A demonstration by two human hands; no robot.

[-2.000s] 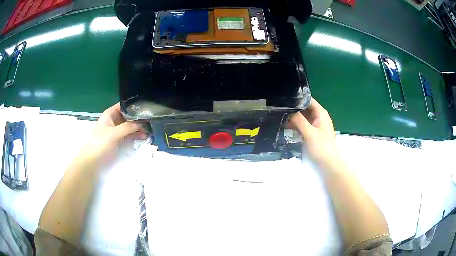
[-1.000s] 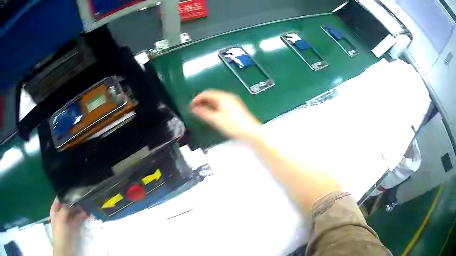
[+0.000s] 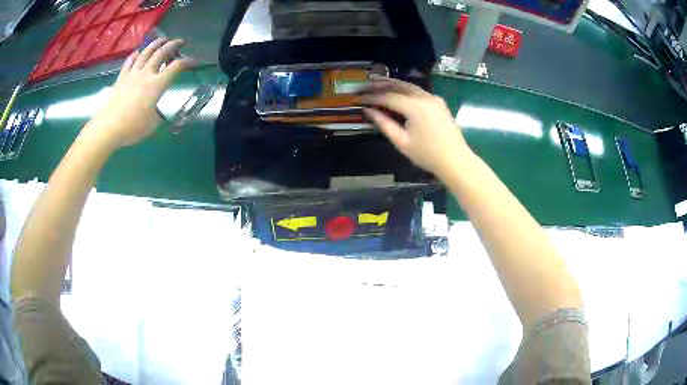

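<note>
A phone frame (image 3: pixel 290 86) with a blue patch lies over the orange-brown nest (image 3: pixel 346 116) on the black press machine (image 3: pixel 301 158). My right hand (image 3: pixel 422 124) is at the frame's right end, with thumb and fingers around that end and covering part of it. My left hand (image 3: pixel 139 94) is above the green belt, left of the press, fingers spread and bent. A blurred phone frame (image 3: pixel 192 109) shows beside and behind its fingers; whether the hand grips it cannot be told.
The press front has yellow arrows and a red round spot (image 3: pixel 340 228). Two frames (image 3: pixel 578 156) lie on the green belt (image 3: pixel 505 173) at right, others (image 3: pixel 16 134) at far left. A red tray (image 3: pixel 98 37) is at back left, a red sign (image 3: pixel 503 40) at back right. White-covered bench in front.
My right hand has moved from over the right-hand belt to the frame on the nest. My left hand has left the press's left side and is raised over the left belt. The view has turned left.
</note>
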